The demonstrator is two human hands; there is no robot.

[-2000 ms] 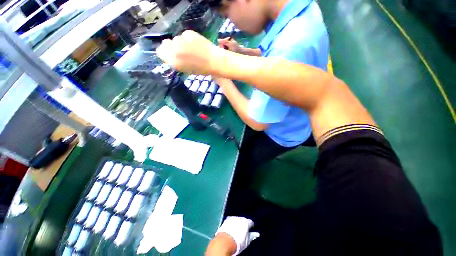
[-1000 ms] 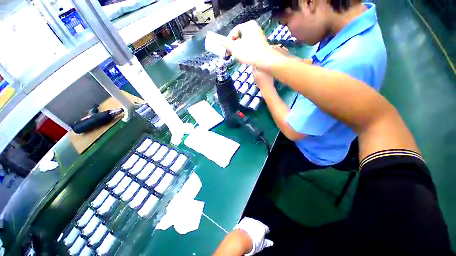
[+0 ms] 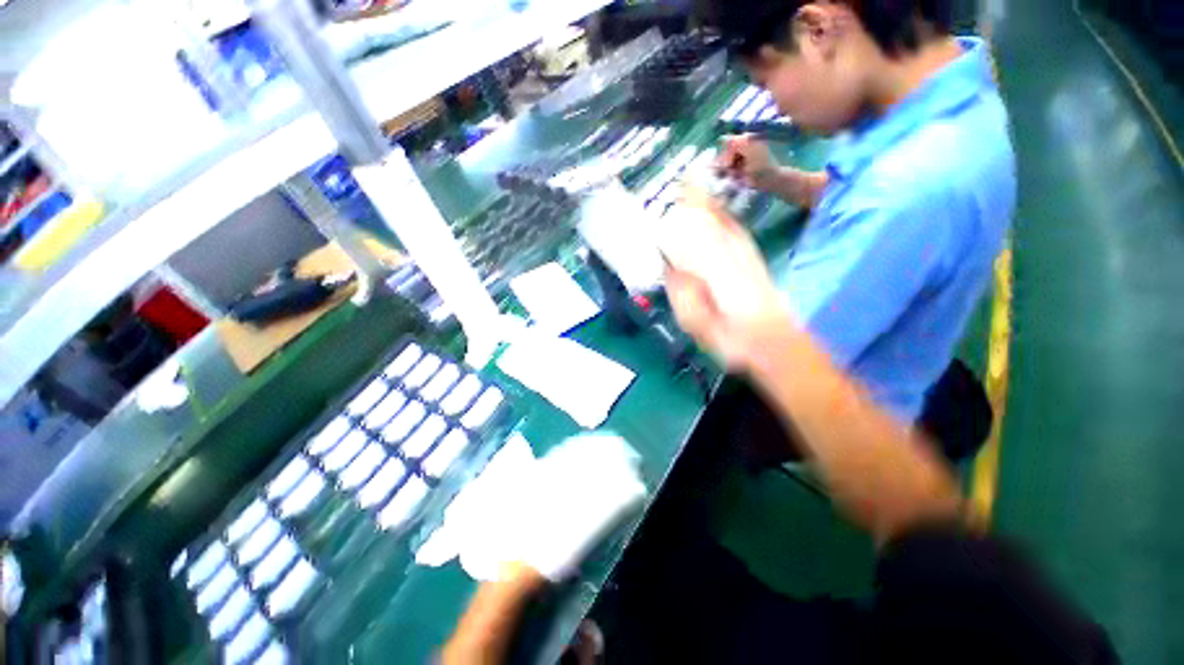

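Note:
My right hand (image 3: 714, 266), bare and blurred, holds a white piece (image 3: 621, 237) over the upright black heat gun (image 3: 605, 276). The piece and hand hide most of the gun; a red spot shows below. I cannot tell if the piece is a housing or a wipe. My left hand (image 3: 571, 504), in a white glove and blurred, is over crumpled white wipes (image 3: 483, 504) near the bench's front edge. Its fingers blend with the wipes, so its grip is unclear. A clear blister tray with rows of white housings (image 3: 344, 444) lies left of the wipes.
Two white sheets (image 3: 567, 374) lie near the gun. A white shelf post (image 3: 422, 240) stands behind the tray. A black tool (image 3: 288, 299) lies on a brown board at back left. A co-worker in a blue shirt (image 3: 909, 214) sits close at right. More trays line the back.
My right hand has come down and right with the white piece, now covering the heat gun. My left hand has moved up from below the bench edge onto the wipes. The camera view has shifted slightly.

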